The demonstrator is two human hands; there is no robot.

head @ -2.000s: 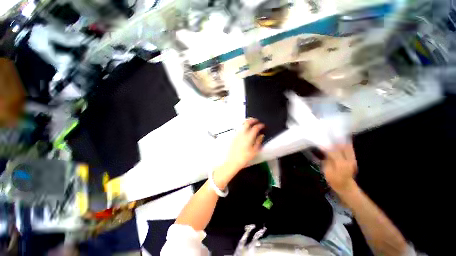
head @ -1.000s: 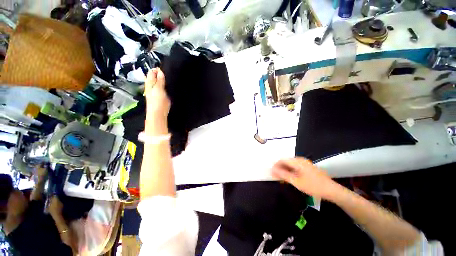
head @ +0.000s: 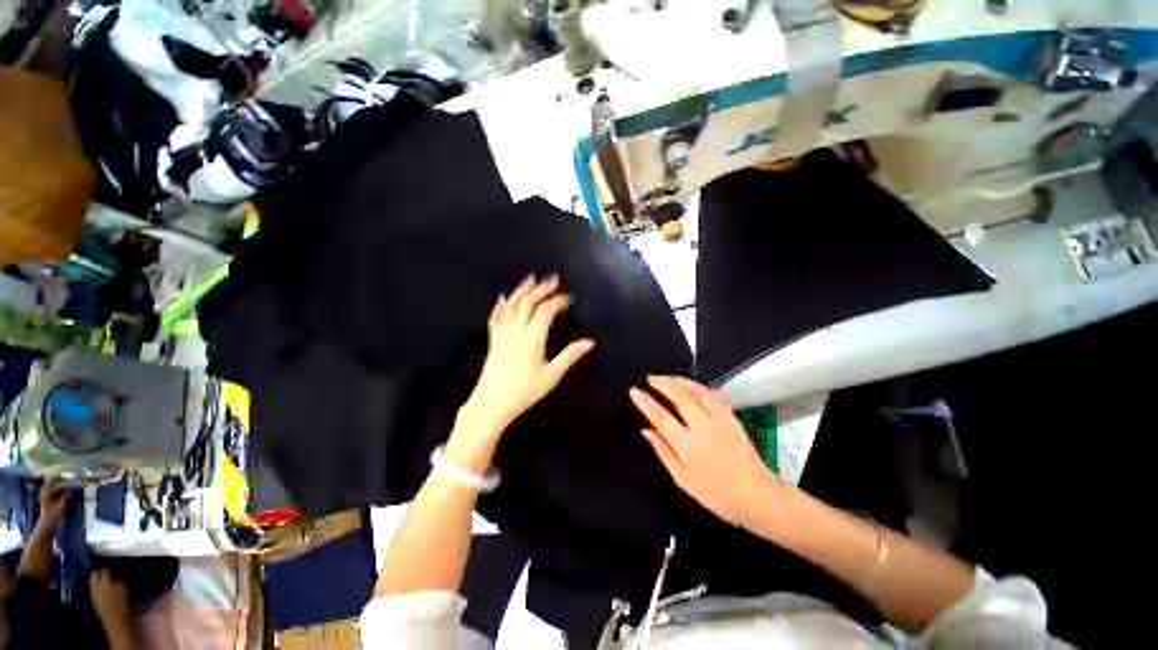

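A large black garment panel (head: pixel 381 279) lies spread left of the needle and hangs over the table's front edge into the lap. My left hand (head: pixel 523 353) lies flat on it, fingers spread. My right hand (head: pixel 702 444) rests on the panel's right part near the table edge, fingers slightly apart. The presser foot area (head: pixel 645 226) is just beyond the panel's edge. Black cut pieces (head: pixel 813 267) lie on the bed right of the needle, under the machine arm.
The white sewing machine head (head: pixel 876 102) with a teal stripe spans the upper right. Another grey-white machine (head: pixel 108 413) and part of a person (head: pixel 108 603) are at the left. A brown woven object (head: pixel 38 172) and heaped cloth are at upper left.
The black panel has come from the far left over the table to beside the needle. My left hand has moved right and nearer, onto it. My right hand now rests on its edge.
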